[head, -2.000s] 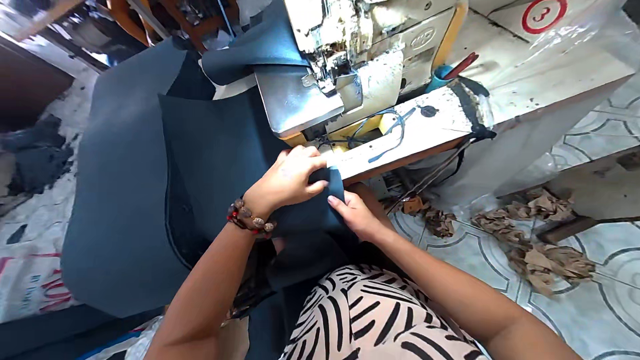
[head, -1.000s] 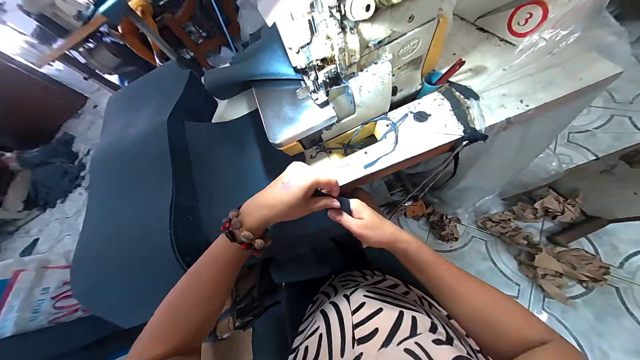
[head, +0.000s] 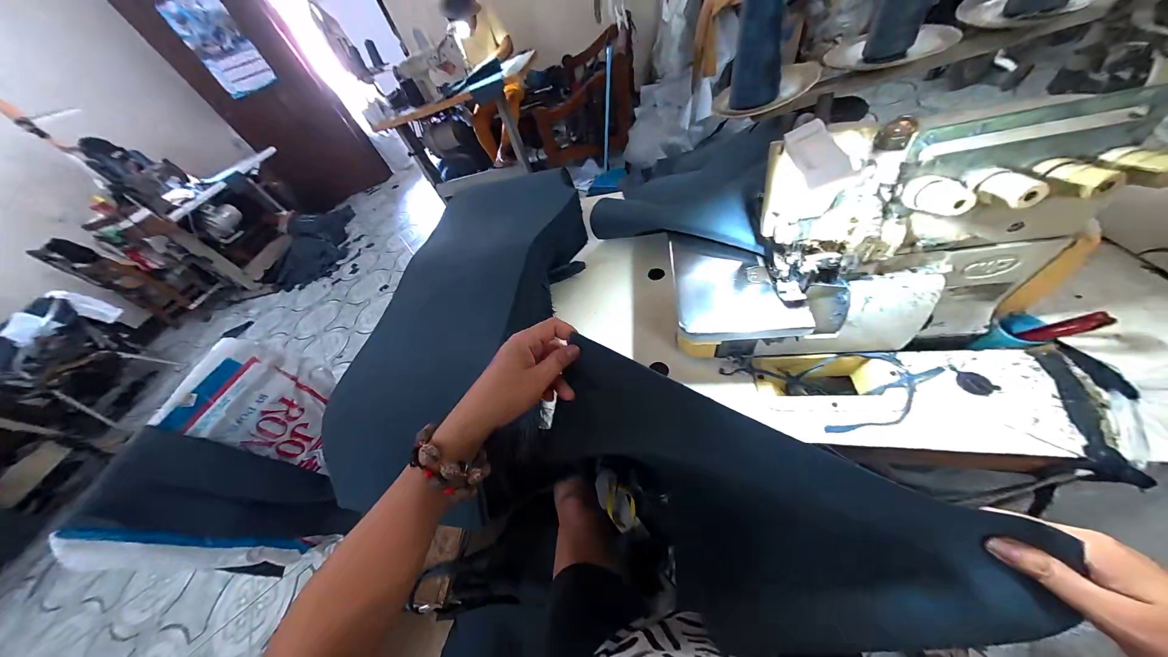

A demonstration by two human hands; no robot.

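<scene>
A dark blue fabric panel (head: 776, 493) stretches between my two hands in front of the machine table. My left hand (head: 534, 370) pinches its upper left corner between thumb and fingers. At the lower right, my right hand (head: 1077, 570) grips the other end, thumb on top and fingers behind the cloth. A stack of dark cut fabric pieces (head: 438, 301) lies to the left of the panel. An overlock sewing machine (head: 912, 228) stands beyond my hands, its metal plate (head: 735, 287) facing me. More dark fabric (head: 684, 205) lies behind that plate.
Blue cord (head: 899, 401) lies by a yellow recess in the white table edge (head: 967, 420). A blue cup (head: 1008, 330) holds a red-handled tool. Thread cones stand on a rack at upper right. Printed sacks (head: 274, 411) lie on the floor at left. A person (head: 493, 46) sits at another table.
My hands, close together before, are now far apart with the fabric panel spread between them. My right hand has moved right. The view has tilted up and shows more of the room.
</scene>
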